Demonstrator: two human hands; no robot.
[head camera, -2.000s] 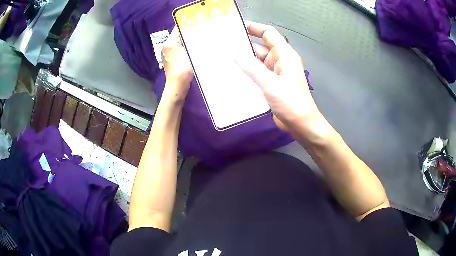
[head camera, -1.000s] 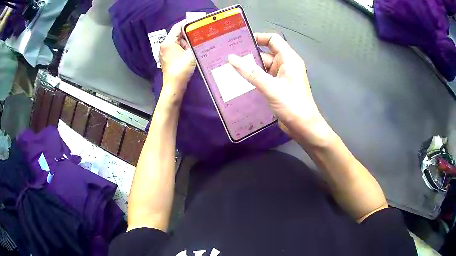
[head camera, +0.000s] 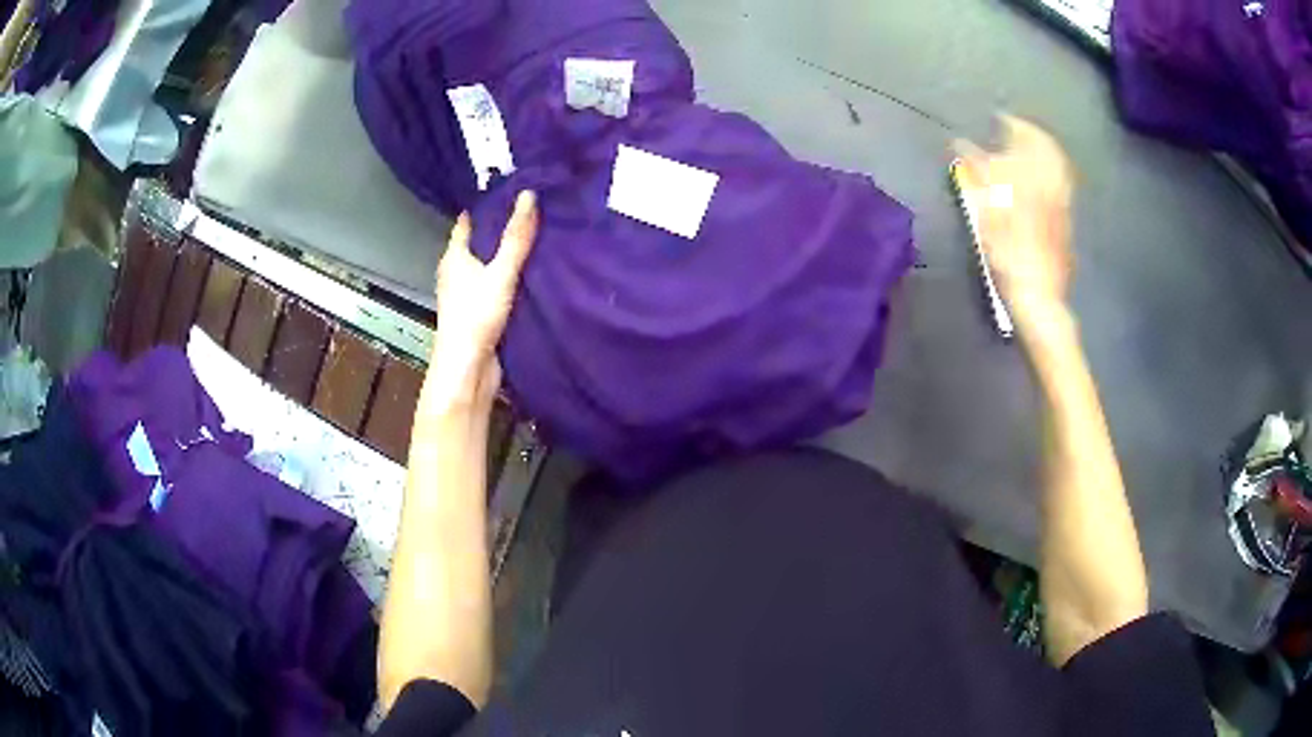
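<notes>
A purple fabric bundle (head camera: 705, 317) lies on the grey worktable in front of me, gathered near its upper left. Several white tickets show on it, one of them a blank-looking slip (head camera: 662, 190) on its middle. My left hand (head camera: 486, 288) is at the bundle's left edge, thumb and finger on the fabric; the fingertips are partly hidden. My right hand (head camera: 1019, 216) is blurred, to the right of the bundle, and holds the smartphone (head camera: 983, 248), seen edge-on, close over the table. The phone's screen is not visible.
A slatted brown rack (head camera: 274, 338) with a metal edge runs along the left. Purple and navy bundles (head camera: 158, 590) lie on a white board (head camera: 324, 461) at lower left. Another purple bundle (head camera: 1209, 72) is at upper right. A metal tool with a red part (head camera: 1273, 497) lies at the right table edge.
My right hand has carried the phone from above the bundle to the right, over the table. My left hand has moved down from the tickets to the bundle's left edge. The tickets are uncovered.
</notes>
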